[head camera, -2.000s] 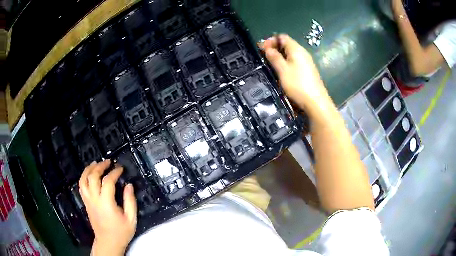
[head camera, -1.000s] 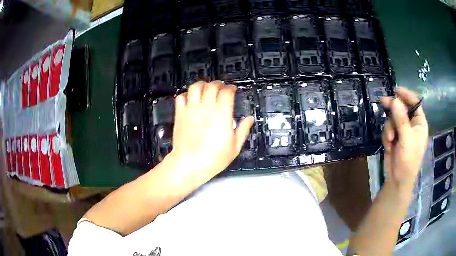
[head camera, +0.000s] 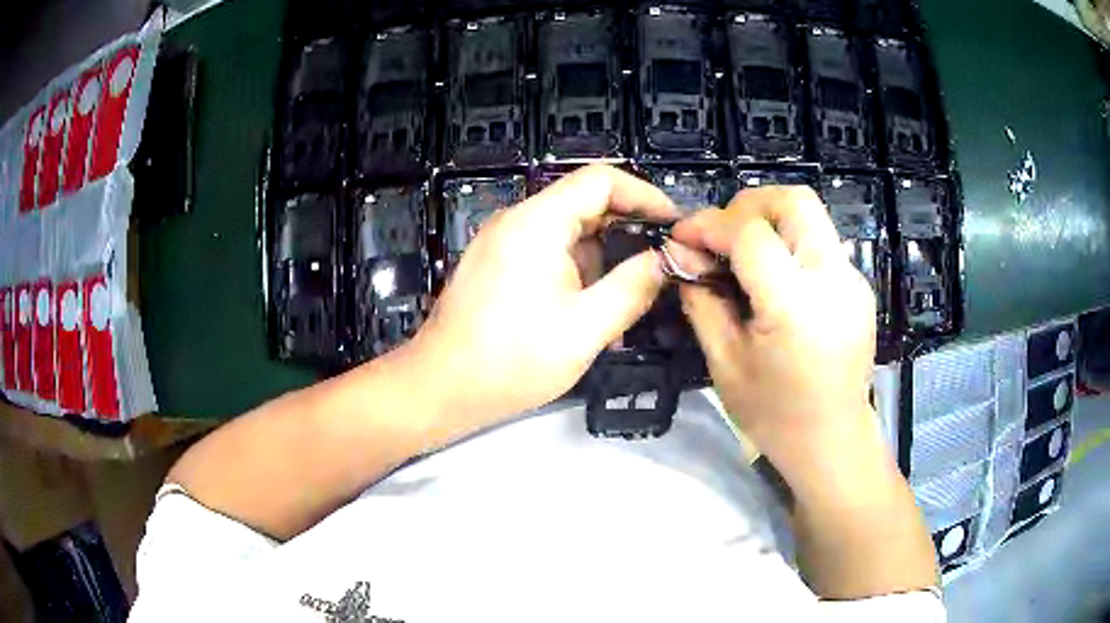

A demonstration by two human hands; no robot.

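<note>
My left hand [head camera: 536, 286] holds a black phone housing [head camera: 632, 396] just above the near edge of the black blister tray [head camera: 275, 329]. The lower end of the housing, with two light window-like cut-outs, sticks out below the hand. My right hand [head camera: 779, 292] is at the upper end of the housing, thumb and fingertips pinched together around a thin dark sliver with a pale glint [head camera: 673, 262]. Whether it is a tool or a part cannot be told. The tray's pockets hold rows of similar black housings.
A small pile of silvery bits [head camera: 1020, 178] lies on the green mat [head camera: 1059, 85] at right. Pale trays with red pieces [head camera: 73, 347] are at left. A pale tray with black pieces [head camera: 1041, 444] is at lower right. A dark flat object [head camera: 171, 134] lies left of the blister tray.
My left hand has lifted a housing from the tray area and moved right. My right hand has moved left from the tray's right edge to meet it at the housing.
</note>
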